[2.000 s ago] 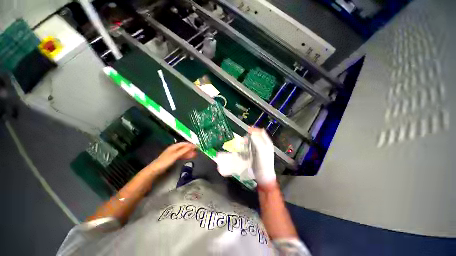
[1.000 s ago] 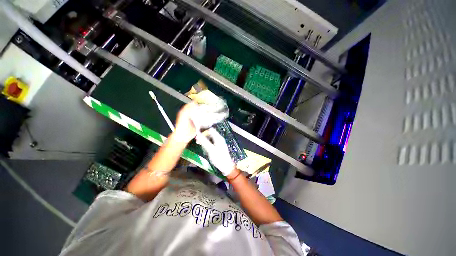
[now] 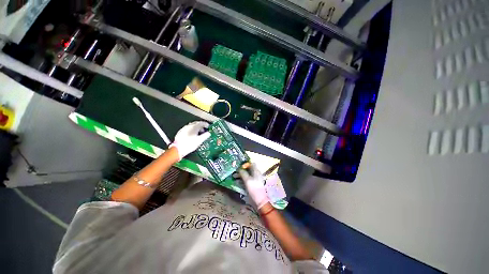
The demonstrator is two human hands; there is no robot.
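Observation:
A green populated circuit board [image 3: 222, 152] is held tilted over the green ledge between my two gloved hands. My left hand [image 3: 189, 139], in a white glove, grips the board's upper left edge. My right hand [image 3: 253, 184], in a white glove with darker fingertips, grips its lower right corner. The fingers partly cover the board's edges.
Two green PCB panels [image 3: 265, 73] lie on the conveyor bed behind the rails [image 3: 225, 79], near a whitish bottle [image 3: 187, 36], yellow-and-white paper [image 3: 201, 97] and a ring [image 3: 221, 108]. A thin white stick [image 3: 152, 121] lies on the ledge. The grey machine stands right.
Both hands have parted from each other and now hold the board by its two sides, lifted into clear view. The view has shifted. Earlier my left hand was bare; now it is gloved.

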